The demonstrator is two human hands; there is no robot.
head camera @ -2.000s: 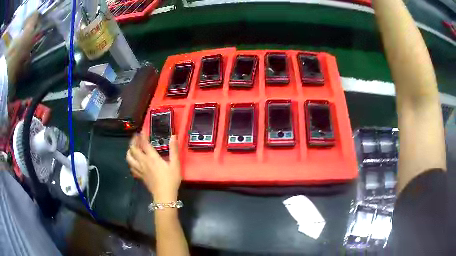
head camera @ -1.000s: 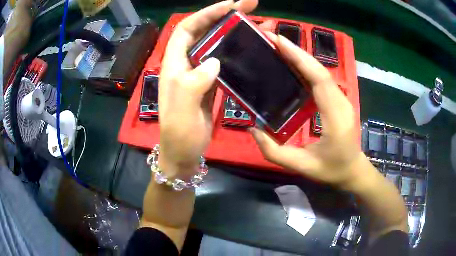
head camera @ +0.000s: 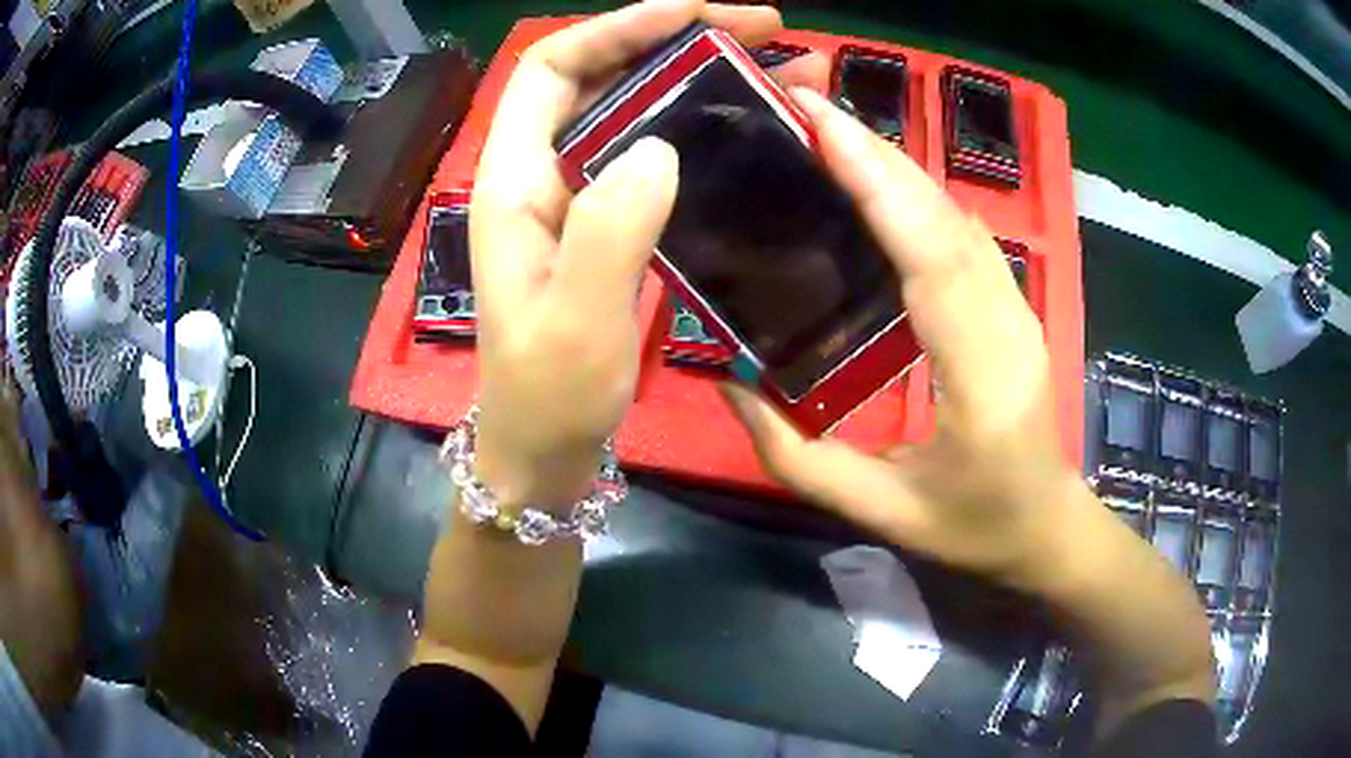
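A red phone [head camera: 771, 237] with a dark screen is held tilted in both hands above the red assembly tray [head camera: 682, 444]. My left hand [head camera: 556, 282], with a bead bracelet at the wrist, grips its upper left end, the thumb lying on the screen. My right hand [head camera: 948, 341] holds its right edge and lower end between fingers and thumb. Other phones lie in the tray pockets, one at the left [head camera: 448, 267] and one at the upper right [head camera: 981, 126]. The hands hide the middle of the tray.
A clear blister tray [head camera: 1185, 444] of windows lies right, a white bottle [head camera: 1282, 319] beyond it. A white paper slip [head camera: 885, 615] lies in front. Left are a dark box [head camera: 385, 163] with red light, a white fan [head camera: 97, 296], a blue line [head camera: 175, 267] and crumpled clear film [head camera: 334, 652].
Two seconds ago my left hand was at a phone in the tray's front left pocket. Now both hands hold a phone up. Since one second ago, my left thumb has moved slightly further over the screen.
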